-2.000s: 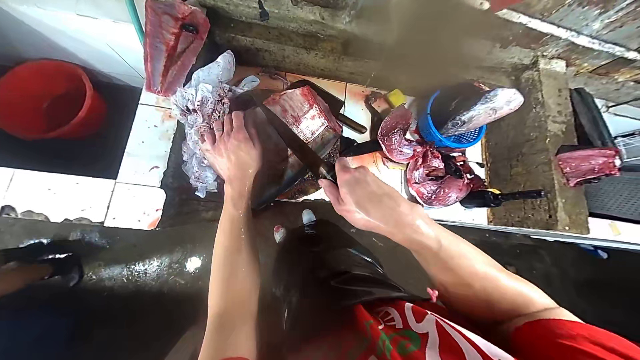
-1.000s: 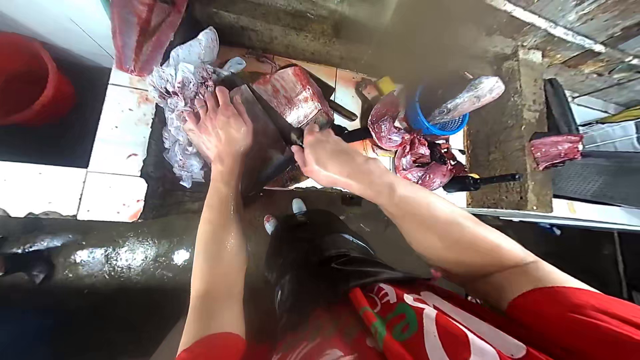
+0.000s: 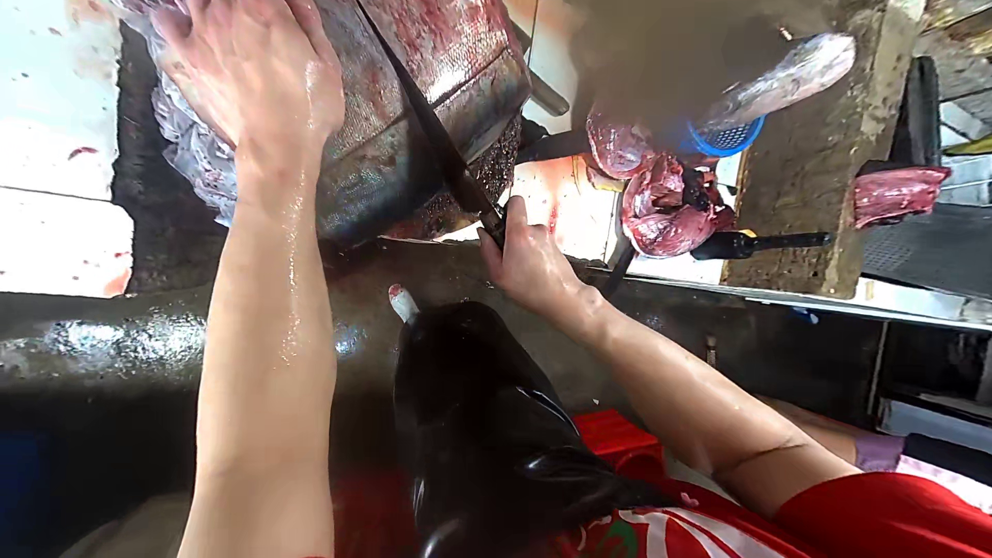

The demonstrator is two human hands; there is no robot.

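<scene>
A large piece of fish with dark, scaly skin (image 3: 380, 174) lies on the cutting surface at the top middle. My left hand (image 3: 260, 77) presses flat near its left side, next to crumpled clear plastic (image 3: 198, 155). My right hand (image 3: 535, 252) grips the handle of a long dark knife (image 3: 434, 132), whose blade lies across the fish skin and points to the upper left. The far tip of the blade is cut off by the frame's top edge. Another tool's handle (image 3: 549, 94) shows just right of the fish.
Red fish pieces (image 3: 666, 209) lie right of my right hand, near a blue plastic basket (image 3: 728, 138) and a black-handled tool (image 3: 775, 242). A silvery fish piece (image 3: 790, 81) rests at the basket. Farther right are a wooden board (image 3: 814, 186) and another red chunk (image 3: 899, 195). A red plastic object (image 3: 616, 438) stands below.
The view has moved closer to the work. My right hand with the knife has shifted toward the near edge of the fish. My left hand still rests at the left side.
</scene>
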